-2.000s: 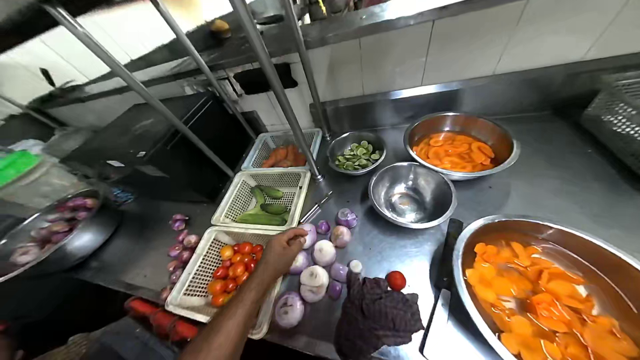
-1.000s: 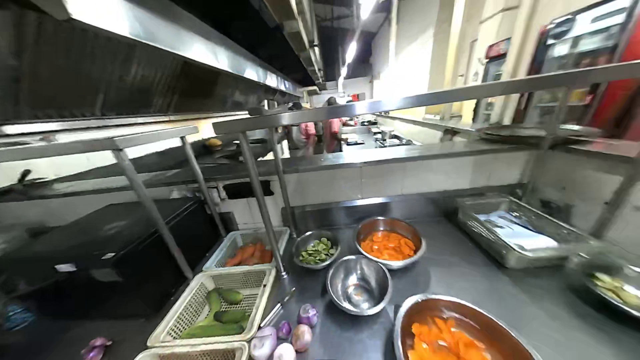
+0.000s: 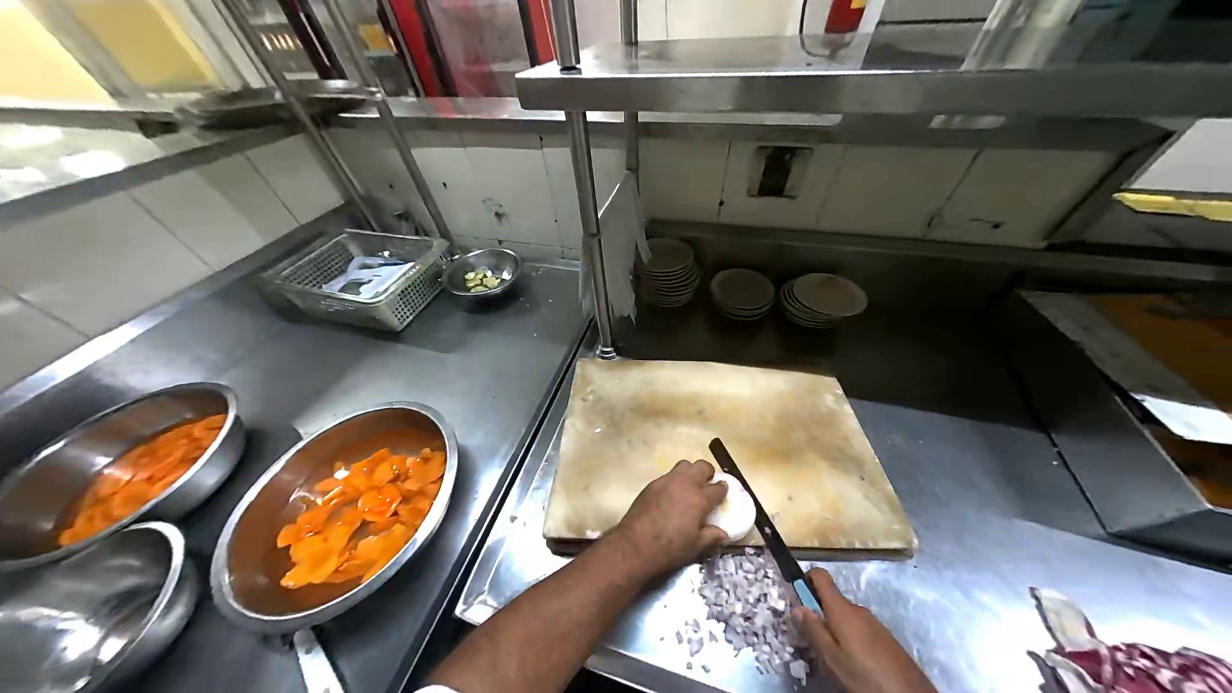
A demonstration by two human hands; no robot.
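Observation:
My left hand (image 3: 679, 510) grips a peeled white onion (image 3: 733, 506) near the front edge of a worn cutting board (image 3: 712, 404). In my right hand (image 3: 847, 626) is the handle of a knife (image 3: 765, 520), whose dark blade lies along the onion's right side, pointing away from me. Chopped purple onion (image 3: 751, 606) is heaped on the steel counter just in front of the board, between my two forearms.
Steel bowls of sliced carrot (image 3: 371, 510) stand at left beside an empty steel bowl (image 3: 77, 616). Behind are a plastic basket (image 3: 385, 289), a small bowl (image 3: 483, 273), a shelf post (image 3: 592, 231) and stacked plates (image 3: 741, 292). Red onion pieces (image 3: 1145, 664) lie at lower right.
The view has swung right to the cutting board. Two seconds ago my left hand was reaching over the tomato basket to the onions; now it holds a peeled onion, and my right hand holds a knife.

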